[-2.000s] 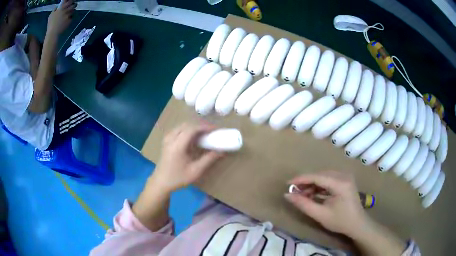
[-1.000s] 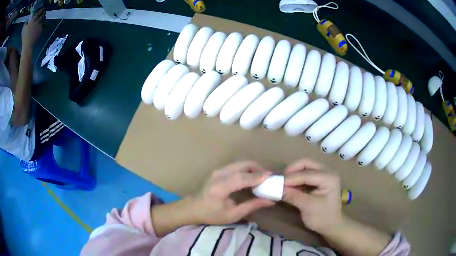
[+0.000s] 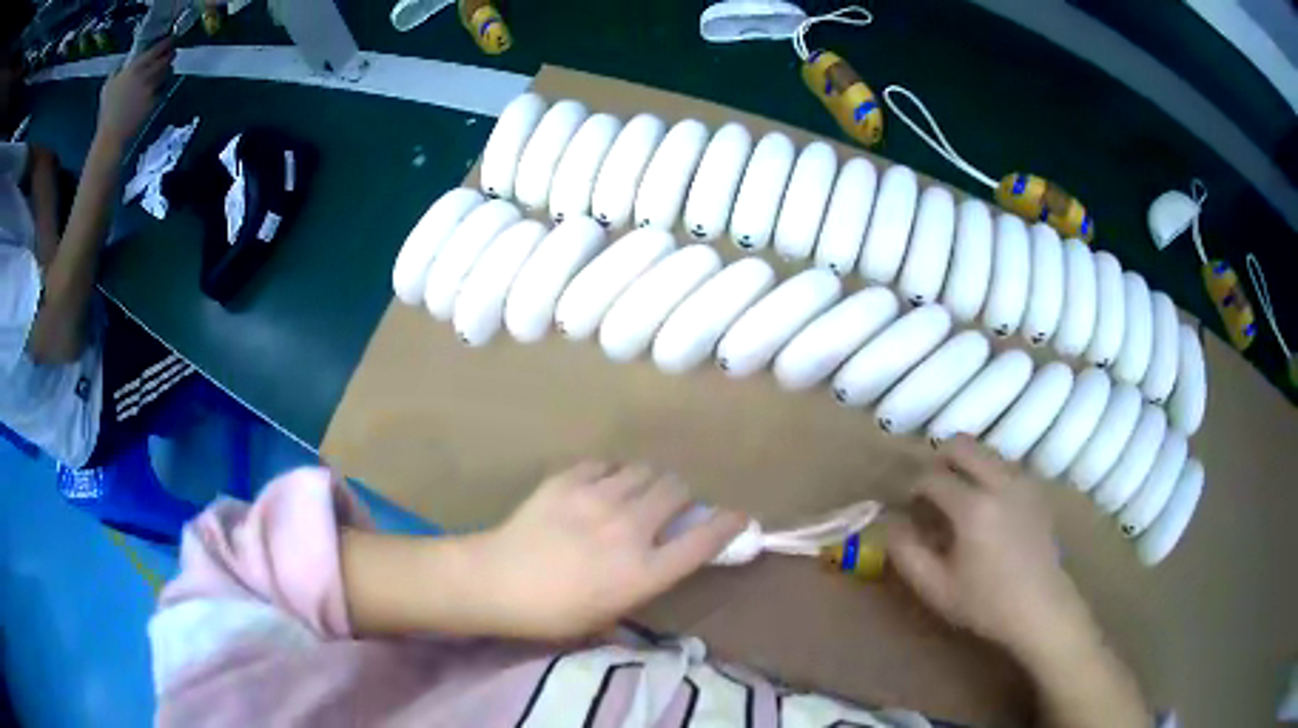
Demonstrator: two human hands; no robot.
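My left hand (image 3: 605, 548) is closed around a white plastic unit (image 3: 737, 541), mostly hidden by the fingers. A white cord loop (image 3: 830, 529) extends from the unit's end toward my right hand. A yellow-and-blue piece (image 3: 857, 556) lies by the loop, beside my right hand; whether they are joined is unclear. My right hand (image 3: 979, 548) is blurred, with fingers bent near the loop; whether it grips anything cannot be told. Two slanted rows of white units (image 3: 733, 316) lie beyond my hands on the cardboard sheet (image 3: 470, 427).
The dark green conveyor belt (image 3: 982, 86) beyond the cardboard carries joined assemblies (image 3: 843, 97). A black-and-white cloth item (image 3: 254, 213) lies at left near a metal post (image 3: 320, 36). A seated person's arm (image 3: 78, 256) and a blue stool (image 3: 128, 498) are at far left.
My hands have moved apart from around the white unit, and the white loop between them now shows. The yellow-and-blue piece shows more fully. The assemblies on the belt have shifted left in view.
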